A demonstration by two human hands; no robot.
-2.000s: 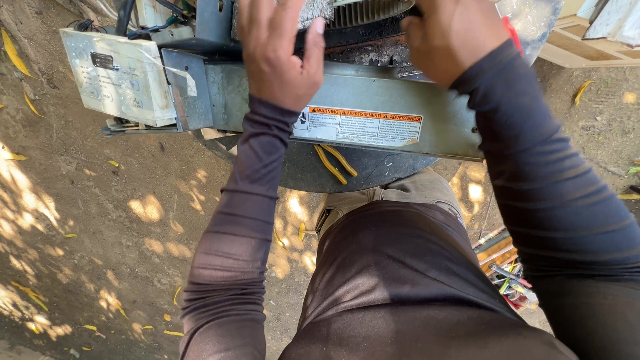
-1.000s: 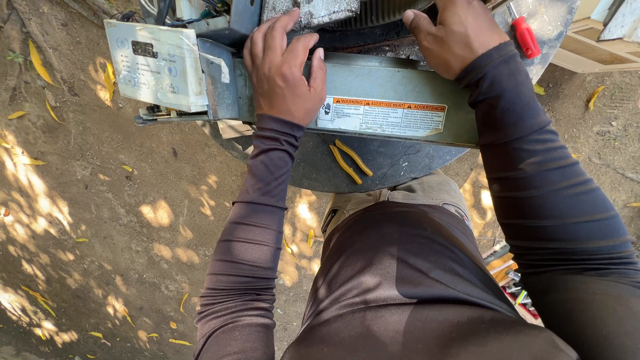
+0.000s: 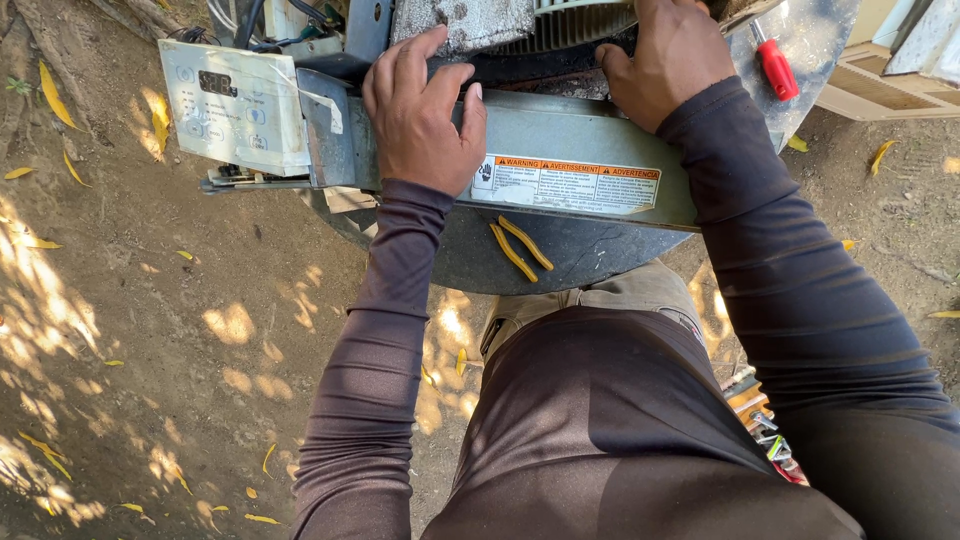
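An opened window air conditioner (image 3: 570, 127) lies across a round dark table (image 3: 480, 262), its metal side with a warning label facing me. My left hand (image 3: 427, 120) rests on the upper edge of that side, fingertips by a block of grimy white foam (image 3: 465, 22). Over the far edge reaches my right hand (image 3: 667, 64), near the finned blower wheel (image 3: 570, 30); its fingertips are partly out of view. A control panel (image 3: 232, 105) with a small display hangs at the unit's left end. Yellow-handled pliers (image 3: 523, 247) lie on the table below the unit.
A red-handled screwdriver (image 3: 778, 71) lies on the table's right side. Beyond it, a beige vented plastic panel (image 3: 885, 86) is on the ground. Several tools (image 3: 772, 442) show low beside my right arm. Wires (image 3: 300, 22) stick out behind the control panel. Dry leaves dot the dirt.
My left hand has come down from above the unit onto its near edge. More of the screwdriver shows now than two seconds ago, with the view slightly shifted.
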